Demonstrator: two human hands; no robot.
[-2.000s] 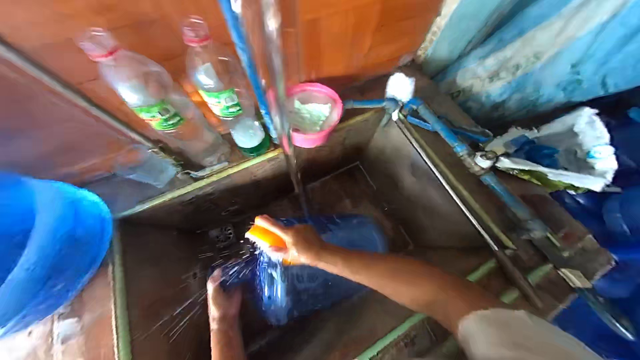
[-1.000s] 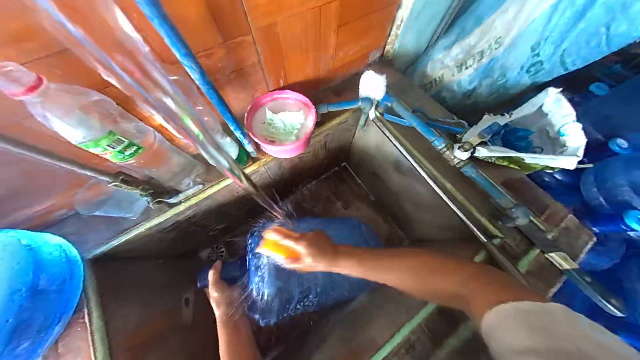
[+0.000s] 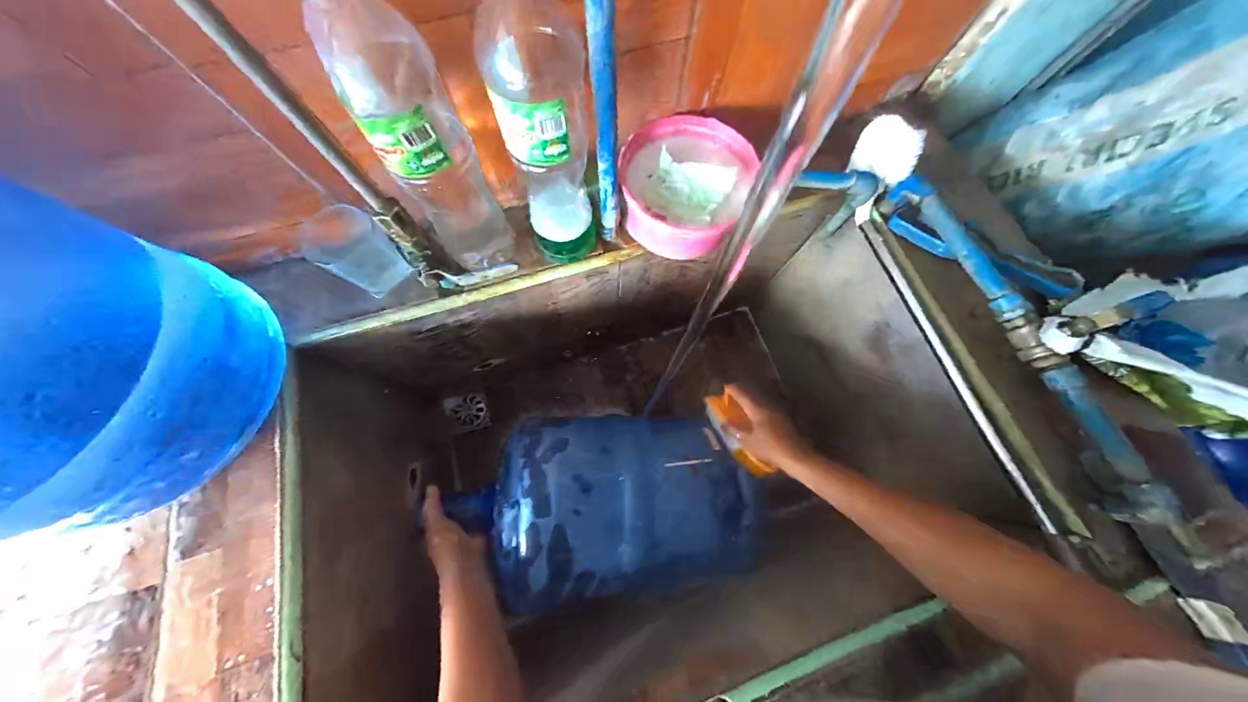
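A blue plastic water jug (image 3: 624, 507) lies on its side in a tiled sink basin (image 3: 361, 585), its neck toward the left. My left hand (image 3: 453, 536) grips the jug by the neck. An orange scrubbing sponge (image 3: 736, 429) is held in my right hand (image 3: 770, 439), at the right end, by the jug's base. From above, a stream of water (image 3: 741, 244) falls behind the jug. A round metal drain cover (image 3: 468, 411) shows in the basin floor. The fingertips of my left hand are partly hidden at the neck.
Two clear plastic bottles (image 3: 414, 146) (image 3: 541, 127), a clear cup (image 3: 356, 249) and a pink tub (image 3: 682, 185) stand on the back ledge. A large blue container (image 3: 136, 361) is at left. Blue pipes (image 3: 985, 263) and a white brush (image 3: 887, 146) are at right.
The right hand with the sponge has moved from the jug's left part to its right end. The splashing around the left hand has stopped, and the jug lies more level in view.
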